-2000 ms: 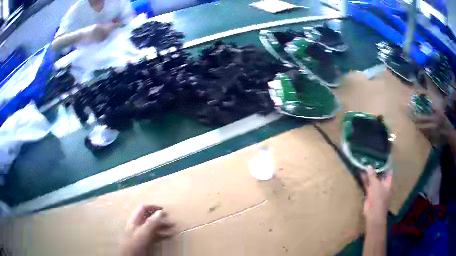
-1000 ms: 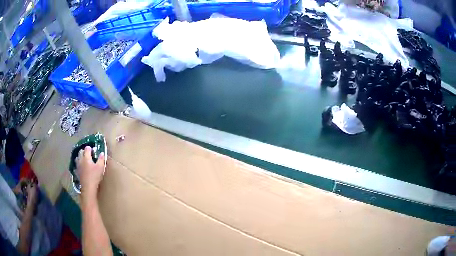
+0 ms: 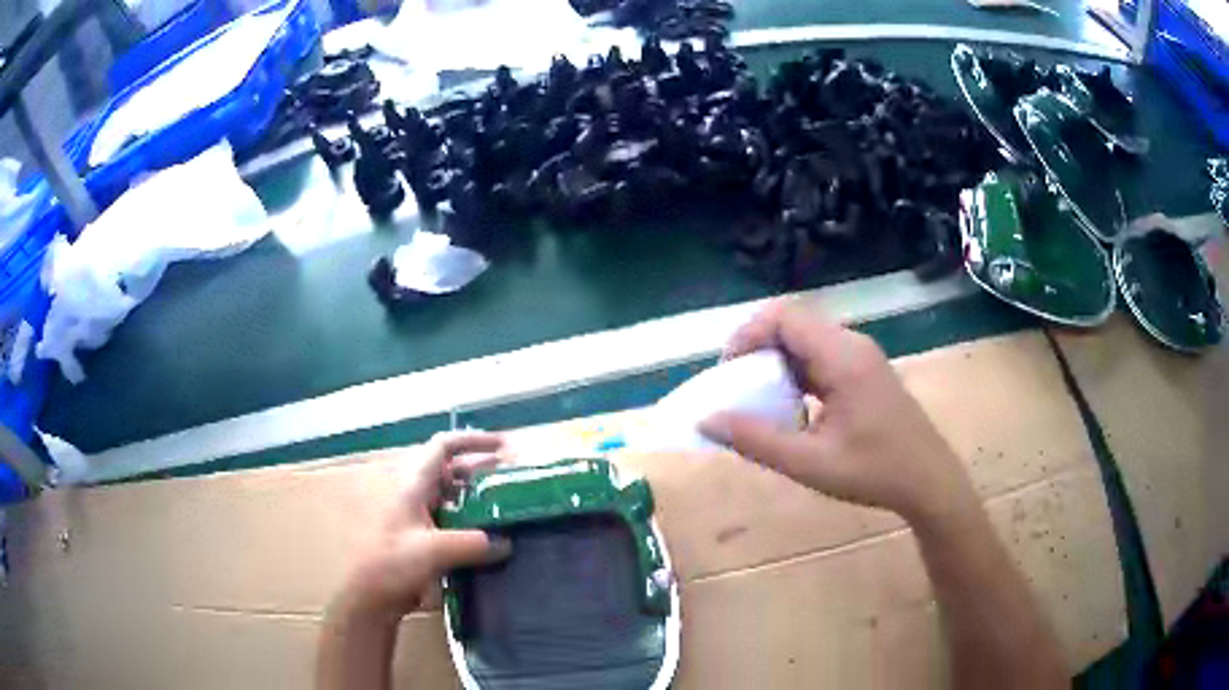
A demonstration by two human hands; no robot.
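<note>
A green car body [image 3: 546, 493] with a pale rim and dark hollow middle is near the bottom centre, above the cardboard sheet. My left hand [image 3: 418, 539] grips its left side, thumb over the inner edge. My right hand [image 3: 863, 418] is closed round a white glue bottle [image 3: 739, 396], tilted so that its blurred blue nozzle points left. The nozzle is just above the far end of the car body, apart from it. The near end of the body is cut off by the bottom edge.
A heap of black parts [image 3: 647, 142] lies beyond the metal rail [image 3: 310, 415]. A small white scrap [image 3: 437, 264] lies near it. Several green car bodies [image 3: 1065, 256] stand at the right. White plastic film [image 3: 155, 249] and a blue crate [image 3: 223, 101] are at the left.
The view has swung back from the left. My left hand and the car body are now at the bottom centre. My right hand has come into view holding the glue bottle, which stood on the cardboard earlier.
</note>
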